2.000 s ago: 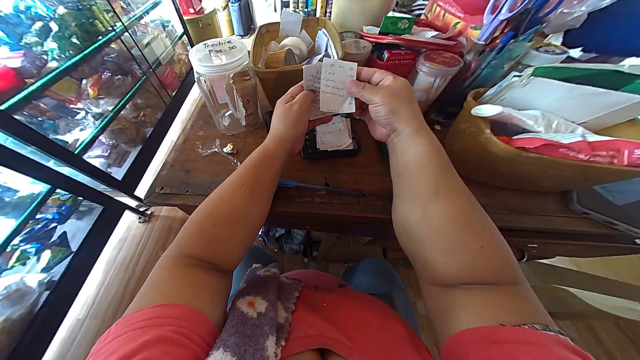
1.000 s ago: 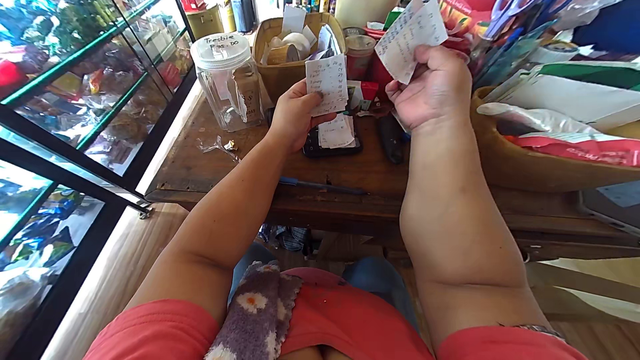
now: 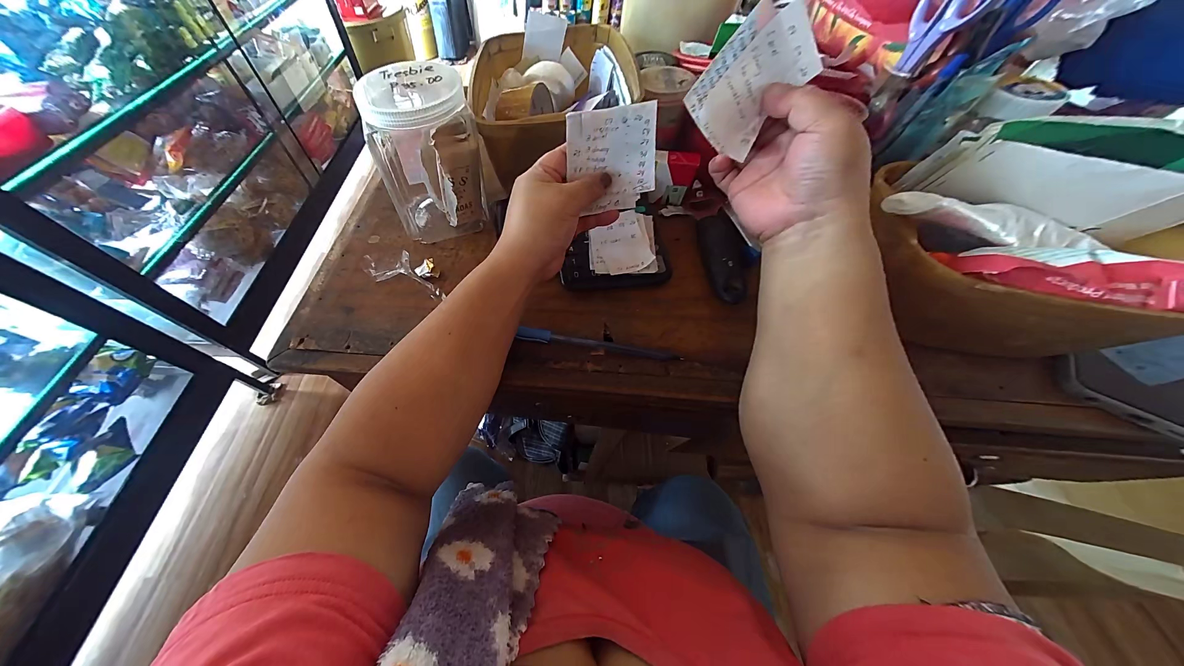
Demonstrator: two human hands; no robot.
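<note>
My left hand [image 3: 550, 208] pinches a small handwritten paper slip [image 3: 612, 153] between thumb and fingers, above the middle of the wooden table. Higher and to the right, my right hand [image 3: 800, 162] holds another handwritten slip [image 3: 754, 79], tilted. Below the left slip, more paper slips [image 3: 623, 244] lie on a black device [image 3: 615, 276], mostly covered, perhaps a phone or calculator. A dark object [image 3: 721, 257], its kind unclear, lies just right of it. Nearer the table's front edge is a blue pen [image 3: 597, 344].
A clear plastic jar [image 3: 421, 148] with writing on its lid stands left of a basket [image 3: 495, 139] of papers and rolls. Crumpled clear wrapper [image 3: 407, 270] lies on the wooden table [image 3: 351, 319]. A large brown container [image 3: 980, 310] holds packets at right. Glass shelves [image 3: 176, 231] rise at left.
Two seconds ago both hands held slips close together. My right hand has since moved up and right with one slip, while my left hand keeps the other near the middle.
</note>
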